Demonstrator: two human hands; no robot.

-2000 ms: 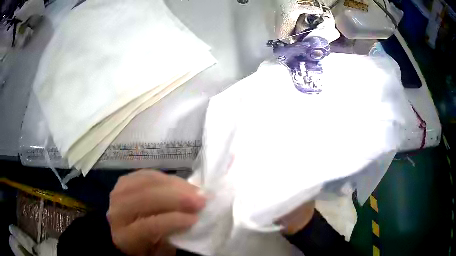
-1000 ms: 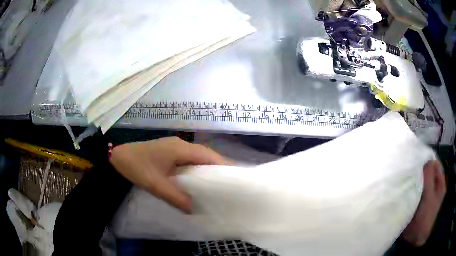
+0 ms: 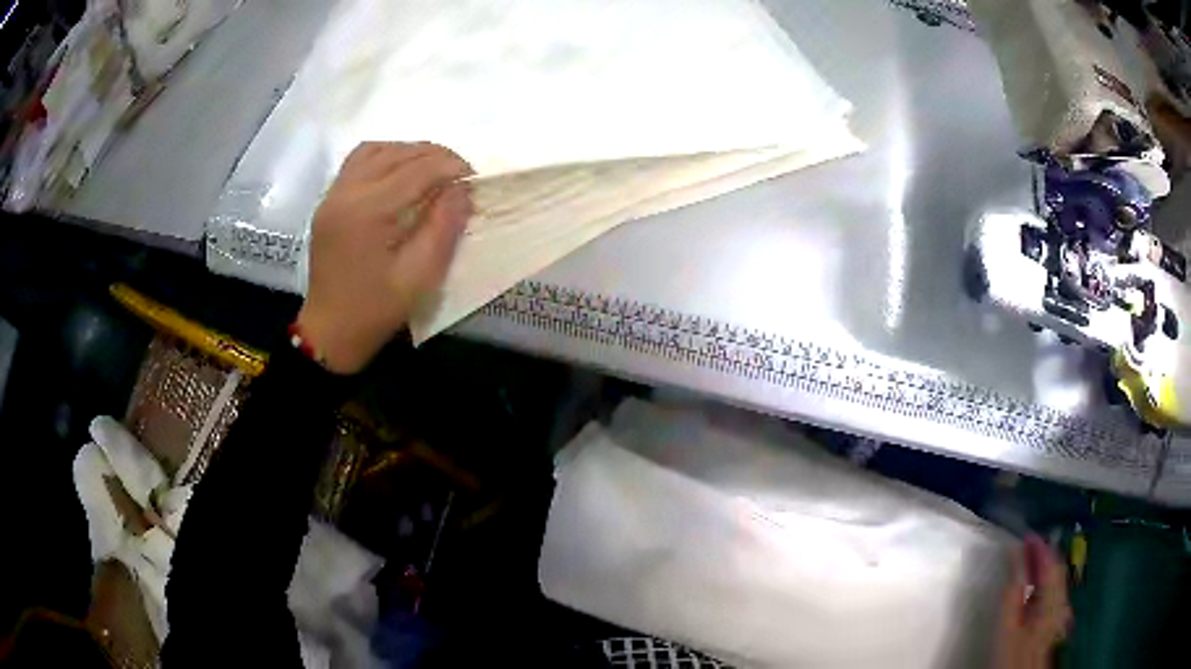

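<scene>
A stack of off-white cut panels (image 3: 588,79) lies on the table at the upper left, its layered edges facing me. My left hand (image 3: 389,248) is at the stack's near left corner, fingers curled over the edge of the top layers. A white garment piece (image 3: 771,549) lies across my lap below the table edge. My right hand (image 3: 1034,612) is blurred at the right end of this piece; whether it grips the cloth is not clear. The sewing machine's white bed (image 3: 1019,261) shows at the right with no cloth on it.
The table's ruler-marked front edge (image 3: 784,366) runs between the stack and my lap. A brown carton with a yellow rail (image 3: 196,327) and white cloth (image 3: 124,497) is at the lower left. More pale cloth (image 3: 118,65) lies at the upper left. The cream machine head (image 3: 1064,79) stands upper right.
The white piece has come off the machine and down onto my lap. My left hand has let go of it and moved up to the stack. The view has shifted left.
</scene>
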